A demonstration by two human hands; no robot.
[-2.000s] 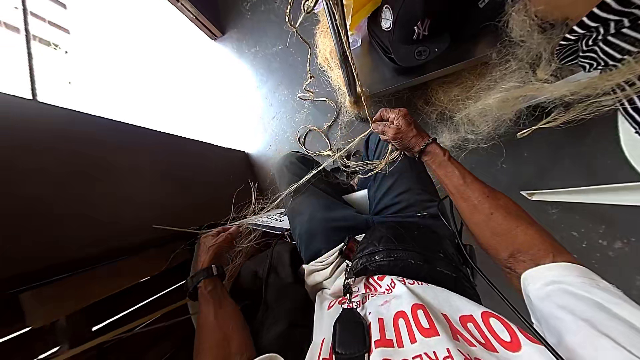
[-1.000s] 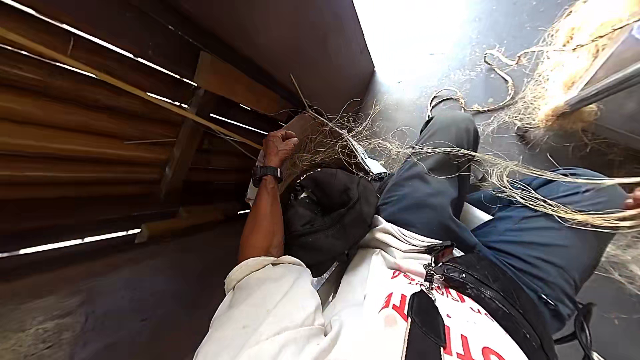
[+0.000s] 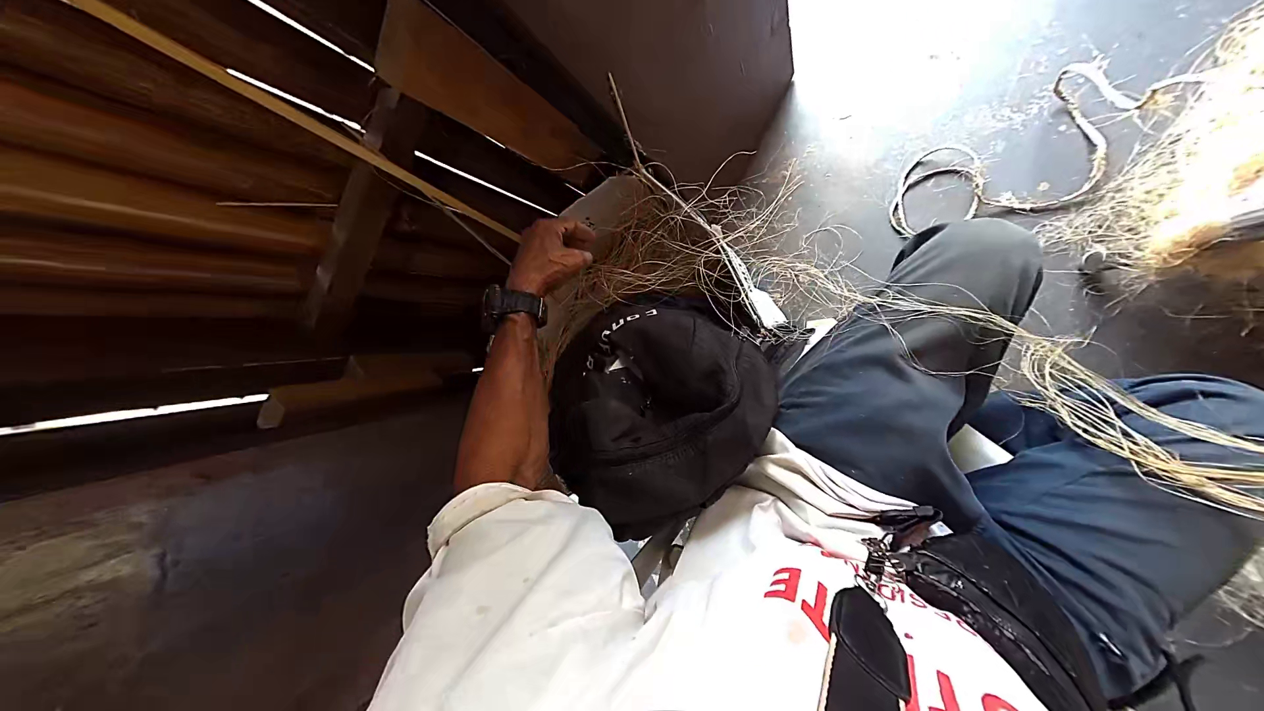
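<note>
My left hand (image 3: pixel 553 255), with a dark watch at the wrist, is raised beside the wooden wall, its fingers curled. A thin pale strip runs down along the wall to it; whether the fingers grip the strip is unclear. Close to its right lies a tangle of loose plant fibres (image 3: pixel 681 232). From there a long hank of pale fibres (image 3: pixel 1106 405) stretches across my trousered legs and leaves the view at the right edge. My right hand is out of the frame. A black cap (image 3: pixel 662 410) rests at my left side, just below the tangle.
The slatted wooden wall (image 3: pixel 168 217) stands close on the left, and a dark panel (image 3: pixel 681 74) rises ahead. A looped rope (image 3: pixel 1096 148) lies on the floor beyond my knees, beside a bright heap of fibre (image 3: pixel 1200 188). A black pouch and strap hang at my waist.
The view has swung far to the left. My right hand, on the fibres two seconds ago and at the right edge one second ago, has left the frame.
</note>
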